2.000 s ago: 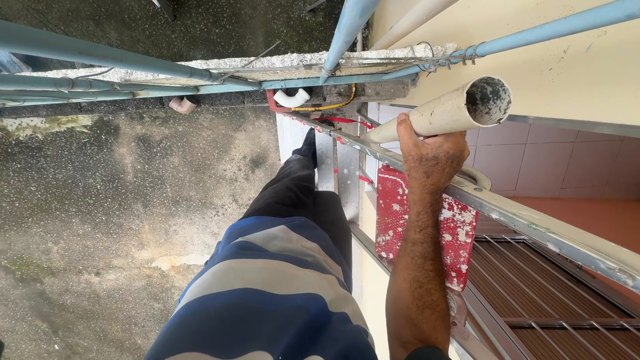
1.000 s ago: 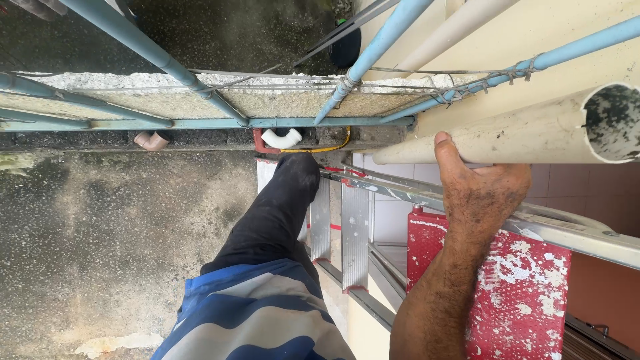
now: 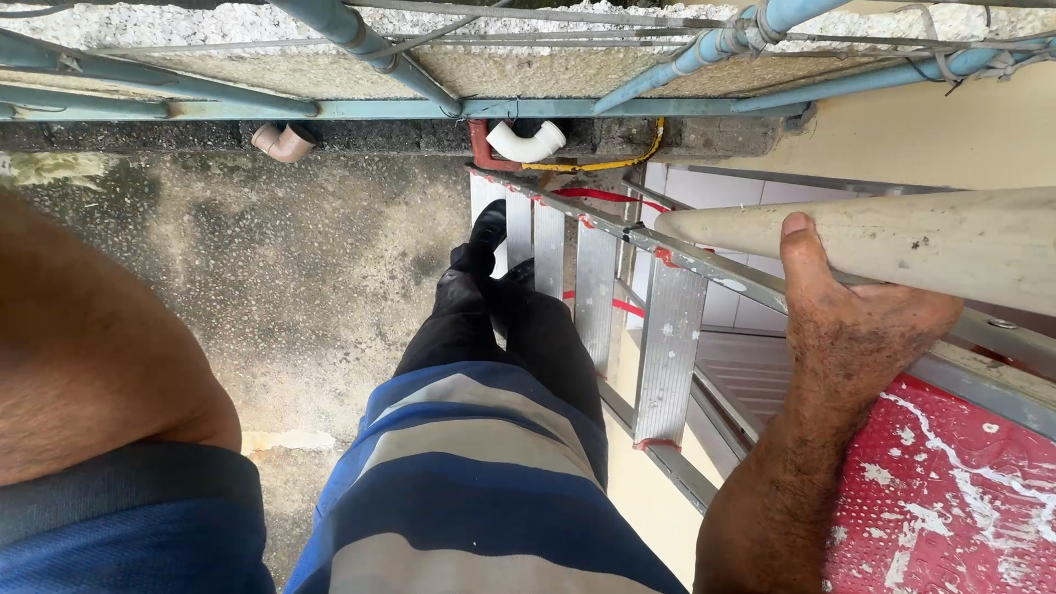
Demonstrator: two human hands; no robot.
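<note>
My right hand (image 3: 850, 305) grips the side rail of an aluminium stepladder (image 3: 664, 355) and a pale plastic pipe (image 3: 924, 239) together, with the thumb over the pipe. The pipe lies along the rail and runs out of view at the right. Below that hand is the ladder's red top platform (image 3: 949, 487), spattered with white paint. My feet, in dark shoes, are on the lower part of the ladder. My left arm enters at the left edge, and its hand is outside the view.
Blue metal railing bars (image 3: 388, 66) cross the top above a rough concrete ledge (image 3: 528, 74). Beneath them lie a white curved pipe elbow (image 3: 526, 142), a brownish pipe elbow (image 3: 283, 143) and a yellow hose or cable (image 3: 610, 165). A cream wall (image 3: 916, 140) stands at the right.
My left arm has come into view at the left. The pipe's open end, seen in both earlier frames, is now beyond the right edge. The view has shifted markedly.
</note>
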